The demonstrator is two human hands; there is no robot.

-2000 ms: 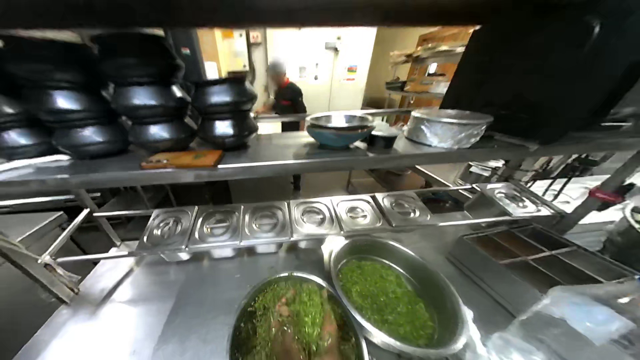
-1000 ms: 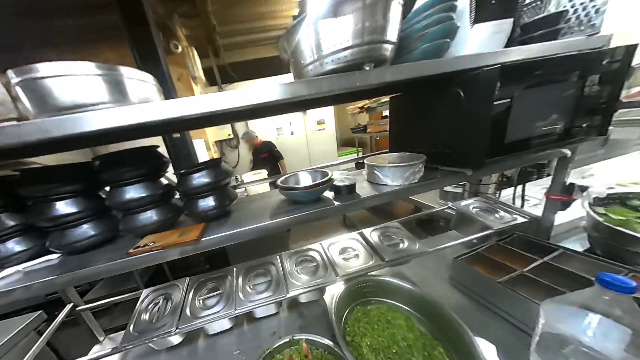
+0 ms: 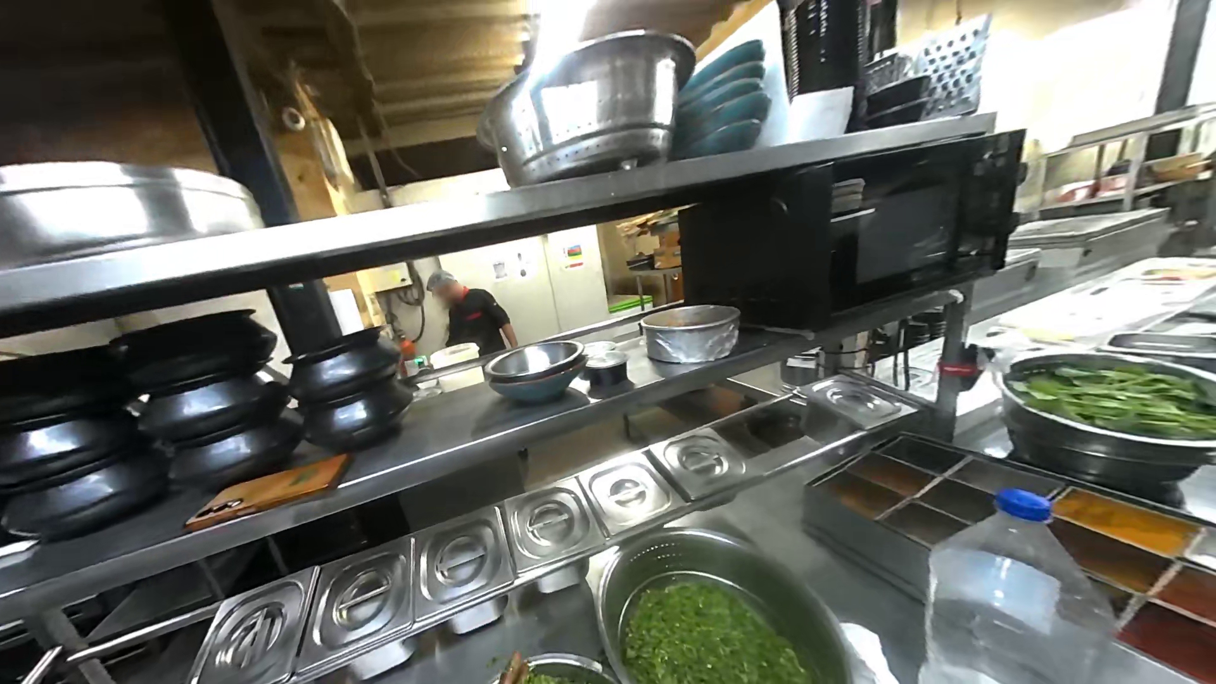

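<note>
At the bottom edge, a steel bowl with chopped greens shows only its upper part. A small bit of fingers, seemingly my left hand, shows at its left side; the rest is cut off by the frame. My right hand is out of view. Right of that bowl stands a larger steel bowl holding finely chopped greens in liquid. Behind both runs a row of lidded steel inserts. A clear plastic bottle with a blue cap is at the lower right.
A compartment tray of spices and a bowl of leafy greens lie right. The shelf bears black pots, a wooden board, bowls and a microwave. A person stands beyond.
Two seconds ago both my hands were in the bowl of greens; now only a bit of fingers shows. The view has swung up and to the right.
</note>
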